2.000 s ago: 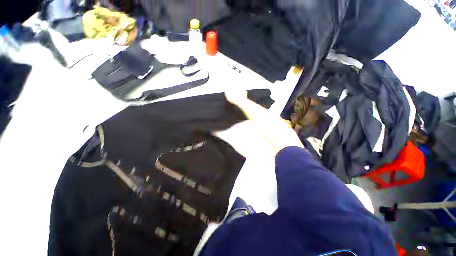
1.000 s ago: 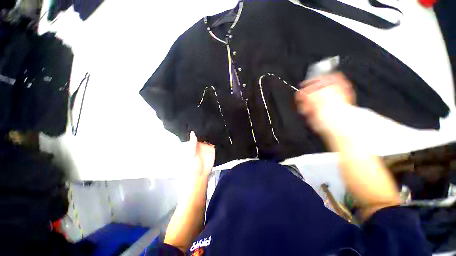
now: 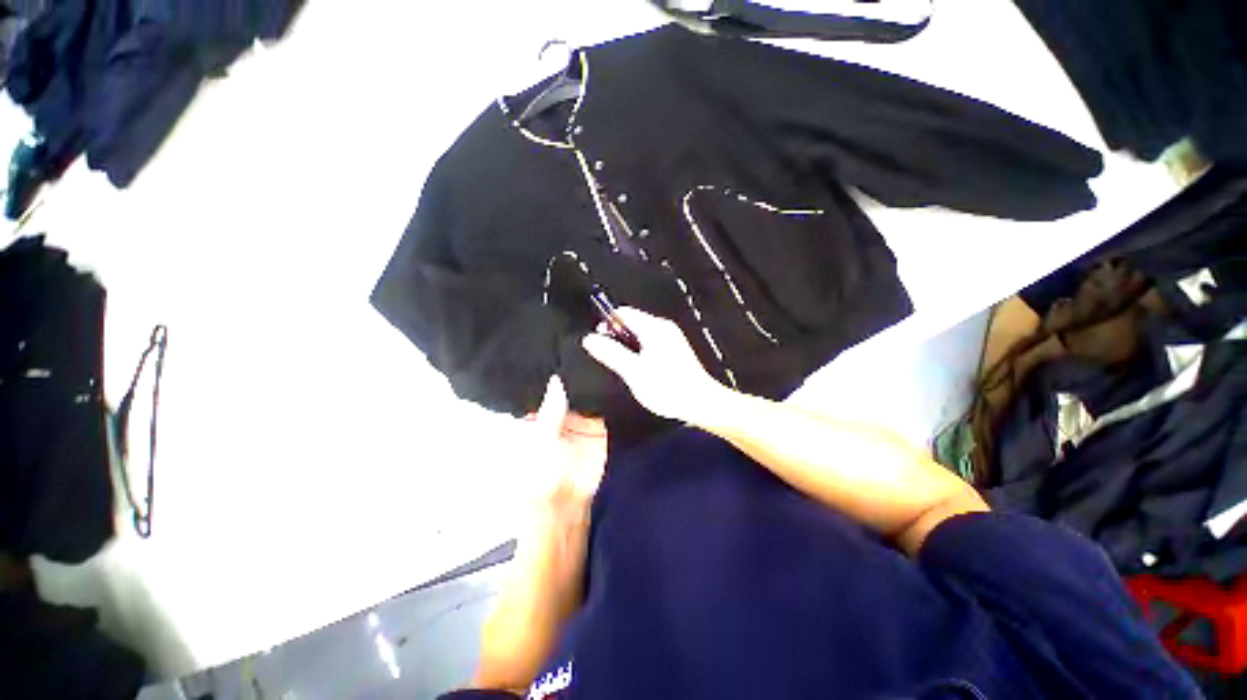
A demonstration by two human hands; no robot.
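Observation:
A black jacket [image 3: 780,130] with pale broken trim lines lies front up, its long sleeve stretched to the right. Small pale buttons run down the front opening. My right hand [image 3: 654,362] is over the lower front, beside the left pocket trim, closed around a small dark tool, which looks like thread snips [image 3: 618,321]. My left hand [image 3: 568,445] is at the hem on the left, thumb up against the cloth edge; whether its fingers pinch the hem cannot be told. A hanger hook [image 3: 554,58] shows at the jacket's neck.
The white table [image 3: 301,410] bears an empty hanger [image 3: 141,431] at left. Dark garments [image 3: 48,397] are at the left edge, more [image 3: 123,75] at the top left. A black strap [image 3: 821,19] lies at the back. Heaped garments [image 3: 1149,410] and a red stool [image 3: 1197,615] are at right.
My right hand has moved left from the jacket's right side to the lower front. My left hand remains by the hem. The view has shifted, showing the heaped garments and red stool at right.

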